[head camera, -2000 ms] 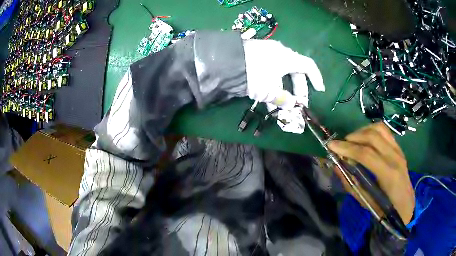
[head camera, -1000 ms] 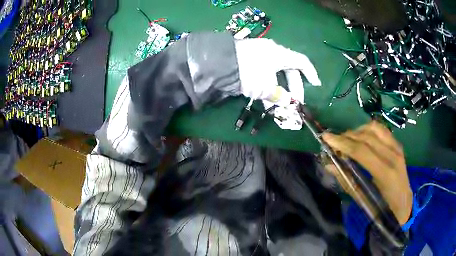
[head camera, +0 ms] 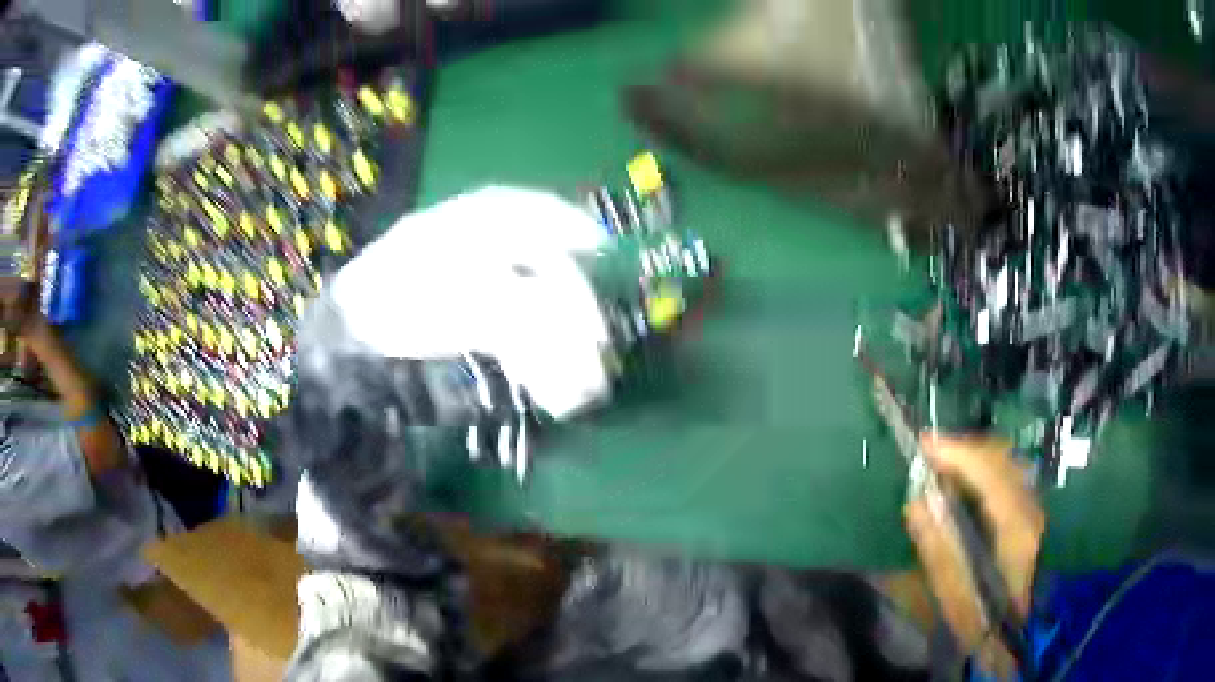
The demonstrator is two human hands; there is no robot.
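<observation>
The picture is blurred. My left hand [head camera: 486,300], in a white glove, is over the left middle of the green mat. Lead wires [head camera: 496,420] with pale ends hang from under it and seem held in it. Circuit boards [head camera: 677,257] with yellow blocks are at or just beyond its fingertips; whether it touches them I cannot tell. The fingers' undersides are hidden. My bare right hand [head camera: 979,526] holds the soldering iron [head camera: 895,410] at lower right, its tip pointing up and left, apart from the boards.
Rows of yellow-dotted boards [head camera: 233,307] are at left. A tangled pile of black and white leads [head camera: 1066,240] is at right. A dark-edged, pale object [head camera: 813,80] stands at the back. A cardboard box [head camera: 220,580] is below the bench edge. Another person's arm [head camera: 60,360] shows far left.
The view has swung left. My left hand has moved left with the leads, away from the iron. The white part at the iron tip no longer shows. The iron is still in my right hand.
</observation>
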